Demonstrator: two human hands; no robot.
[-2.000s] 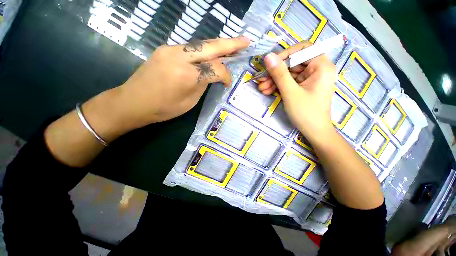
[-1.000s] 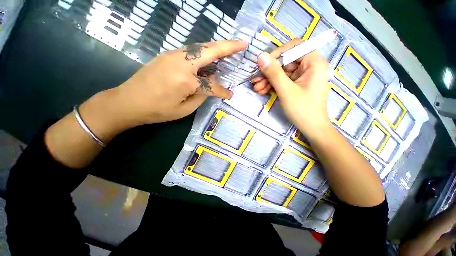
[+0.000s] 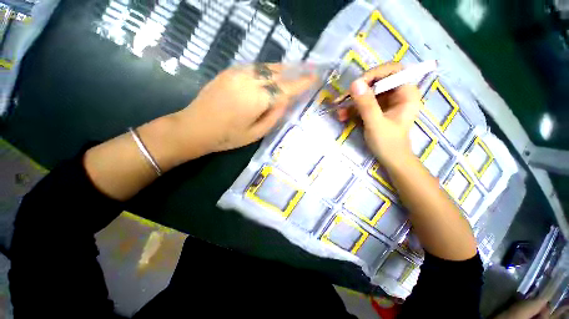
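Note:
My right hand [image 3: 390, 112] holds white-handled tweezers [image 3: 405, 78]. Their fine tip points down-left over the upper left part of the blister tray [image 3: 234, 198]. My left hand [image 3: 240, 106] is blurred, its fingers at the tray's left edge near the tweezer tip. A clear sticker sheet [image 3: 315, 67] shows faintly at its fingertips; its outline is blurred. Yellow-edged frame parts [image 3: 274, 202] lie in the tray pockets. Glare washes out the pockets below the tweezer tip. I cannot tell whether a small piece is at the tip.
Pale stripes shine over the dark bench mat [image 3: 68, 93] at upper left. A pale rail [image 3: 499, 112] runs along the tray's far side. A small dark box [image 3: 516, 255] lies at right. Another person's hand [image 3: 527, 309] is at the lower right edge.
The view has shifted. My left hand is farther right and blurred, and the sheet shows less clearly. My right hand and tweezers are slightly lower and farther right. More glare covers the left pockets.

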